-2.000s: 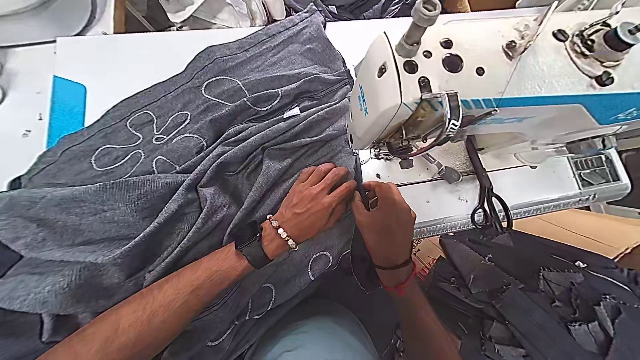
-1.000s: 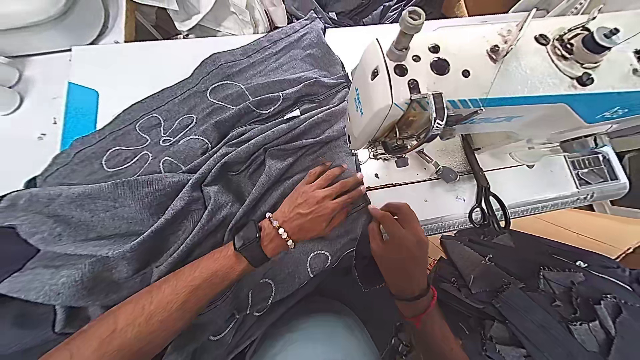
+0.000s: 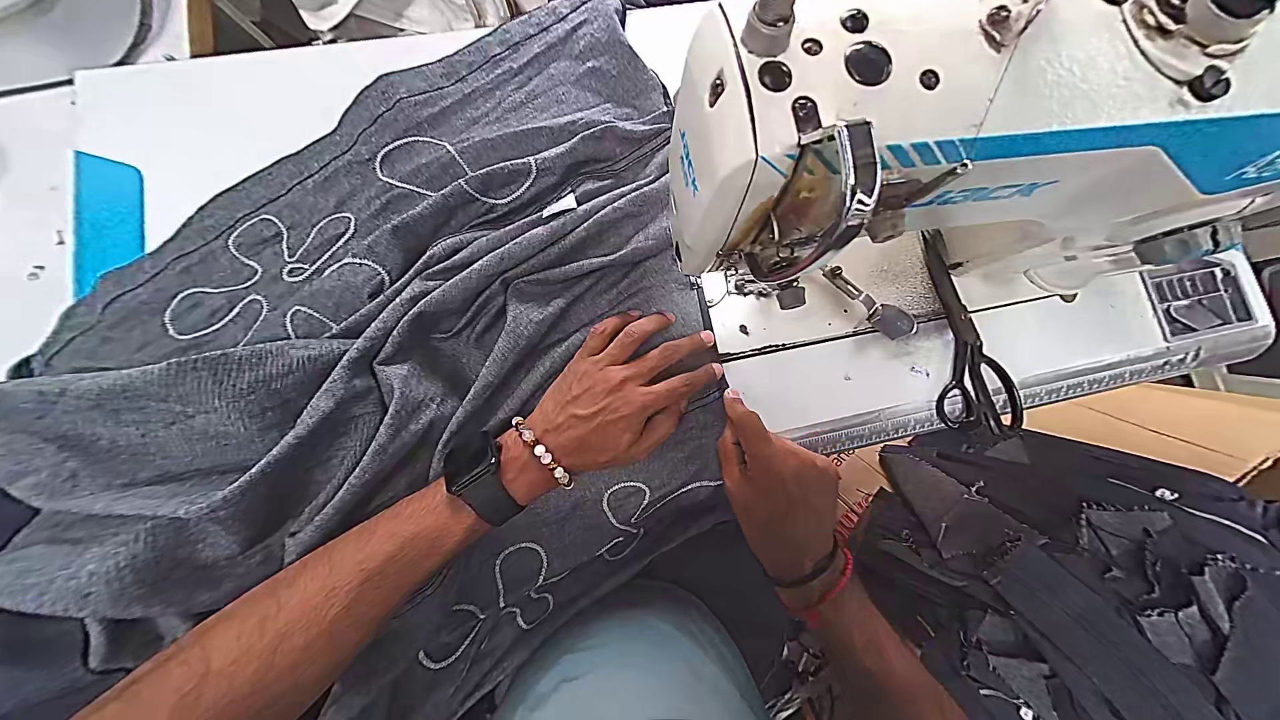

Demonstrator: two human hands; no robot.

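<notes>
A dark grey fabric garment (image 3: 330, 420) with white stitched flower outlines spreads over the sewing table and hangs over my lap. Its right edge runs under the needle area of a white and blue Jack sewing machine (image 3: 720, 140). My left hand (image 3: 620, 400) lies flat on the cloth with fingers spread, the fingertips at that edge just below the presser foot (image 3: 712, 285). Close by, my right hand (image 3: 775, 480) pinches the fabric edge between thumb and forefinger; its other fingers are curled. The needle itself cannot be made out.
Black-handled scissors (image 3: 975, 370) lie on the machine bed, right of the foot, their handles over the front edge. A heap of dark fabric scraps (image 3: 1080, 580) fills the lower right beside a cardboard box (image 3: 1150, 430). White material (image 3: 370, 15) sits behind the table.
My left hand's fingers have spread toward the cloth's edge. My right hand has uncurled from its earlier grip and now holds the edge slightly lower. More of the stitched outline shows near my lap.
</notes>
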